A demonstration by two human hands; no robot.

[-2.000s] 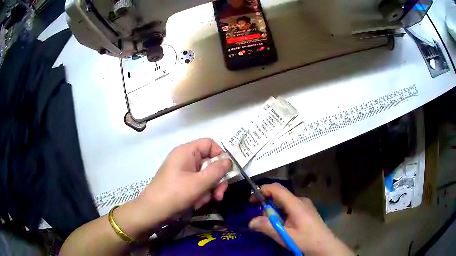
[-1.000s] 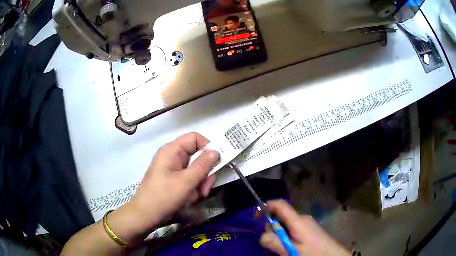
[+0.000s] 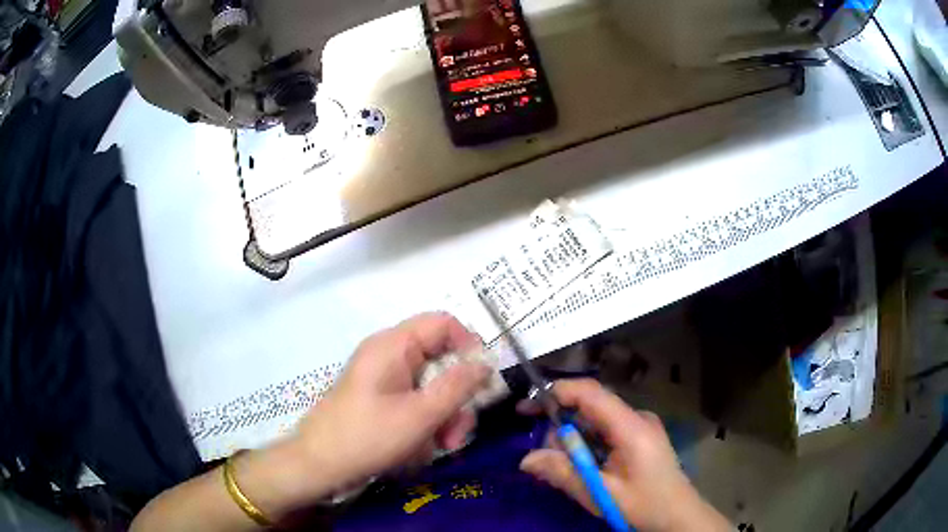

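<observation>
My left hand (image 3: 411, 390), with a gold bangle at the wrist, holds the off-white care label strip (image 3: 447, 366), bunched and partly hidden in the fingers. My right hand (image 3: 619, 452) holds scissors (image 3: 582, 468) with blue handles. Their metal blades point up and left to the near end of the cut care labels (image 3: 546, 260). These printed labels lie in a small overlapping pile on the white table, just beyond my hands. Whether the blades touch a label is unclear. The left hand is slightly blurred.
The sewing machine head (image 3: 198, 62) is at top left, its bed (image 3: 385, 166) behind the labels. A lit smartphone (image 3: 489, 78) lies on the bed. Dark cloth panels (image 3: 94, 301) cover the left side. A printed scale (image 3: 717, 239) runs along the table edge. A cardboard box (image 3: 832, 353) stands below right.
The label that stretched from my left hand over the pile now lies on it, apart from the hand. My left hand is lower and closer to the scissors, whose blades are higher.
</observation>
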